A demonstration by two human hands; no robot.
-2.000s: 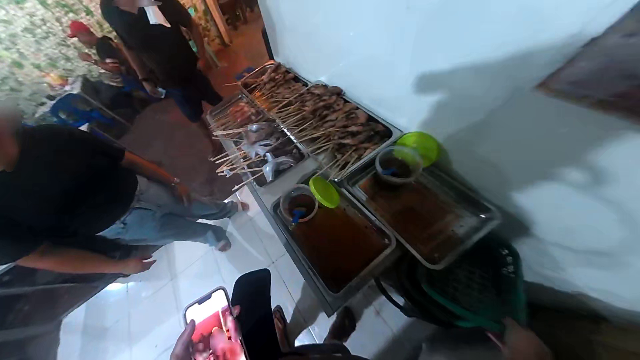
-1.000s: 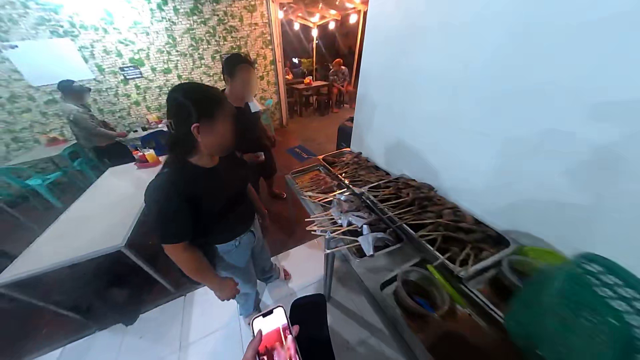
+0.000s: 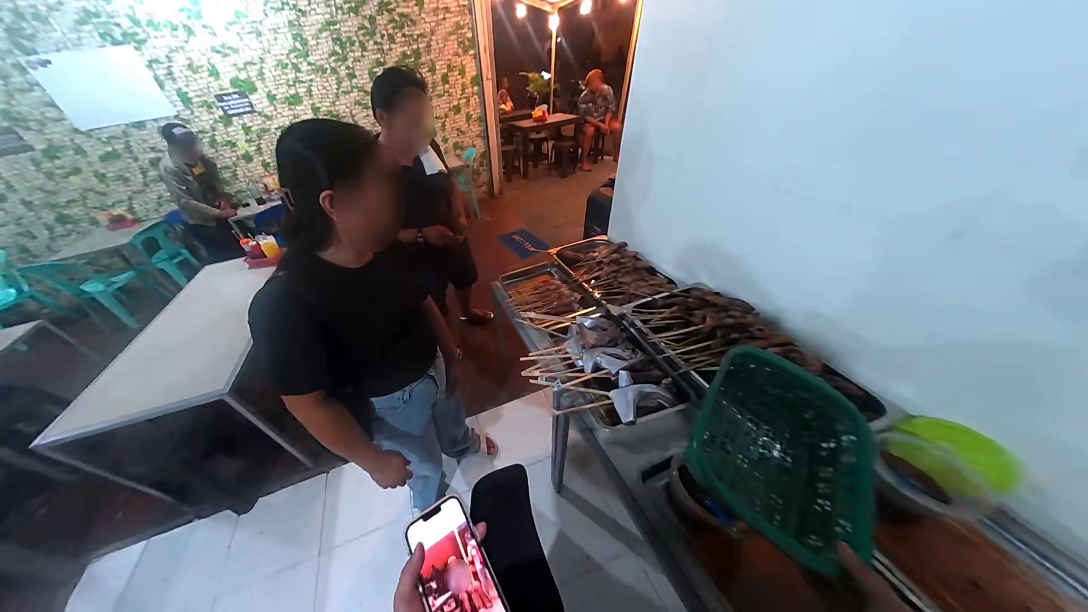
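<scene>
My left hand [image 3: 410, 582] holds a smartphone [image 3: 455, 561] with a lit screen at the bottom edge. Beside the phone is a flat black object [image 3: 514, 540], perhaps a cover flap. At lower right, my right hand [image 3: 860, 574] grips the lower rim of a green plastic basket [image 3: 782, 459], tilted over the metal stand. Beyond the basket, metal trays hold skewered meat [image 3: 731, 327], smaller skewers [image 3: 548, 293] and skewers with pale grey pieces [image 3: 637, 395]. A tub with a lime-green lid [image 3: 960, 450] stands right of the basket, near a tray of brown liquid [image 3: 969, 552].
A person in a black shirt [image 3: 348, 323] stands left of the stand, another person [image 3: 416, 195] behind. A pale counter [image 3: 161, 357] fills the left side. A white wall [image 3: 850, 170] borders the trays on the right. White floor tiles [image 3: 365, 535] lie below; green chairs [image 3: 93, 285] stand farther back.
The view has swung up from the trays toward the room. The green basket, low beside the stand at first, is now raised over it. My left hand keeps hold of the smartphone.
</scene>
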